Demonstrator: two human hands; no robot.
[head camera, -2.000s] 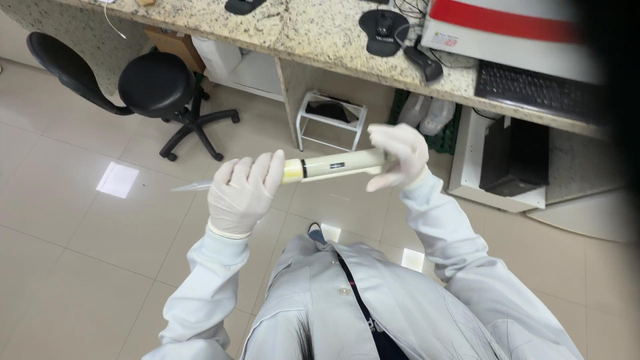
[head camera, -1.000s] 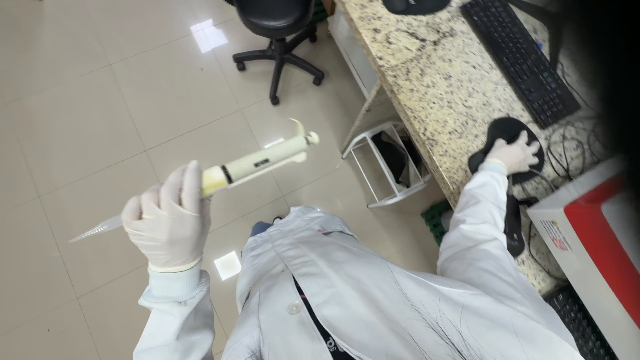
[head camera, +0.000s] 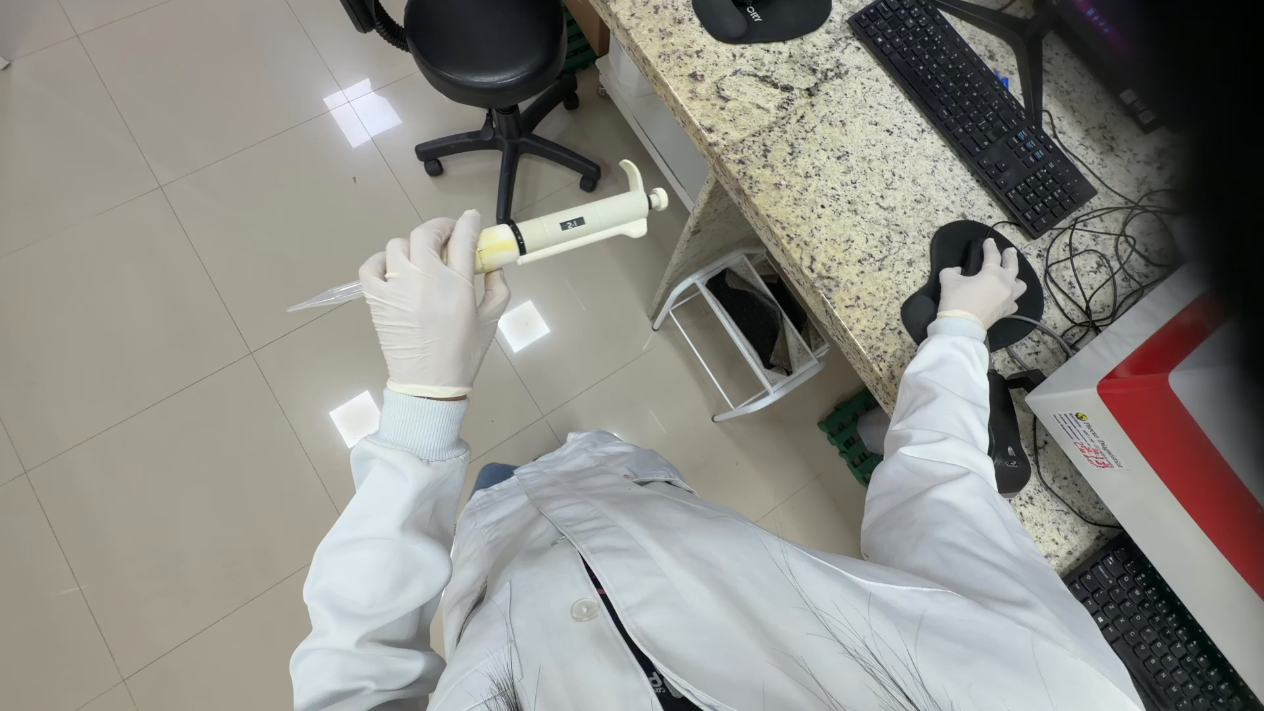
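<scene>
My left hand (head camera: 430, 306), in a pale glove, is closed around the lower part of a cream micropipette (head camera: 583, 225) with a small display window. Its plunger end points to the right, and a clear pipette tip (head camera: 326, 296) sticks out left of my fingers. The pipette is held over the floor, left of the counter. My right hand (head camera: 981, 286), gloved as well, rests on a black computer mouse (head camera: 974, 259), which my fingers partly cover. The mouse lies on a black mouse pad (head camera: 925, 308) on the granite counter.
On the granite counter (head camera: 790, 148) lie a black keyboard (head camera: 973, 109), tangled cables (head camera: 1111, 262), another mouse pad (head camera: 780, 20), a black handheld device (head camera: 1005, 444) and a white and red box (head camera: 1165, 395). A black stool (head camera: 484, 49) and a white step stool (head camera: 706, 346) stand on the floor.
My right hand has left the plunger end of the pipette and gone to the mouse on the counter. My left hand keeps hold of the pipette. The view has turned strongly.
</scene>
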